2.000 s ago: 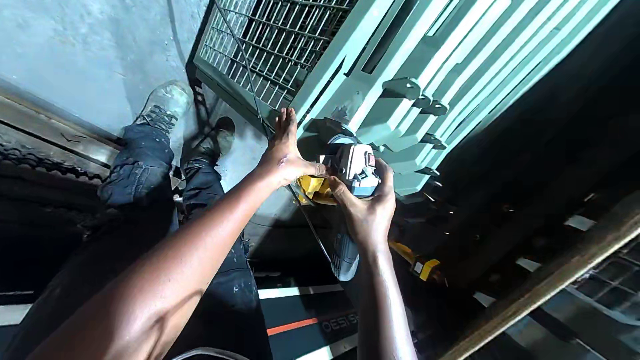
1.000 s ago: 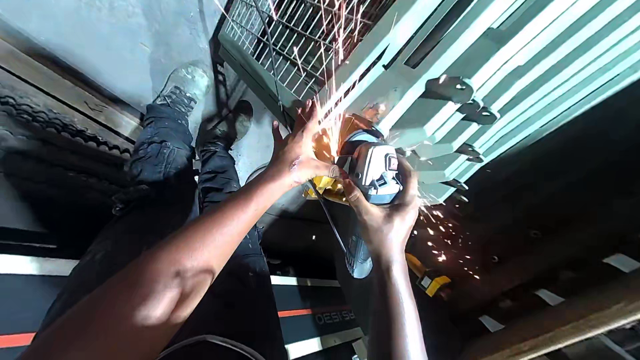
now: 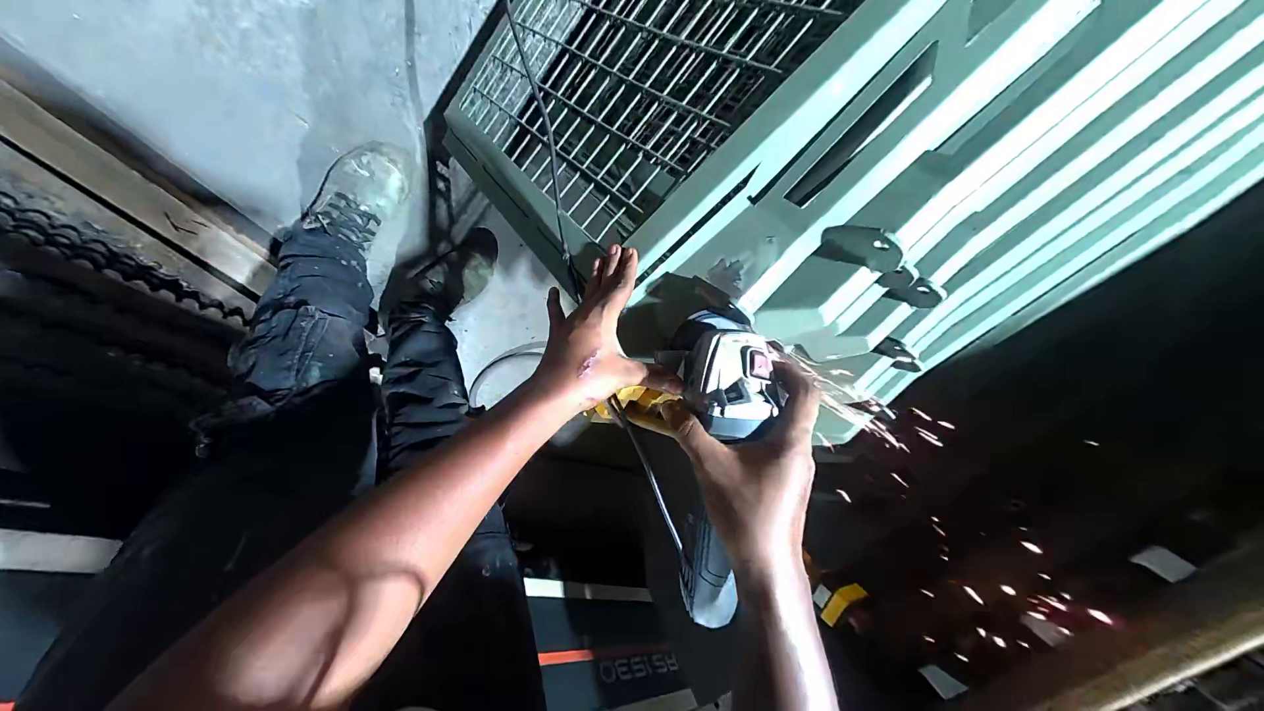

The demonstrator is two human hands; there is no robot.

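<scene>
My right hand (image 3: 755, 444) is closed around the gear head of an angle grinder (image 3: 733, 380), whose grey body runs down under my wrist. My left hand (image 3: 592, 346) has its fingers spread, with the thumb against the grinder's left side beside a yellow part (image 3: 642, 407); whether it grips anything is hidden. The grinder meets the end of a pale green metal frame (image 3: 770, 257) with ribs and small lugs. Sparks (image 3: 859, 405) fly off to the lower right. The disc itself cannot be made out.
Wire mesh (image 3: 632, 109) fills part of the green frame. A thin dark cable (image 3: 553, 158) crosses it and passes by my left hand. My legs and a shoe (image 3: 365, 193) are at the left on grey floor. A timber beam (image 3: 128, 188) lies far left, and a yellow object (image 3: 841, 602) low right.
Two seconds ago no sparks showed. One second ago they sprayed mostly upward over the mesh, with some lower right; now they go to the lower right. Both hands remain at the grinder.
</scene>
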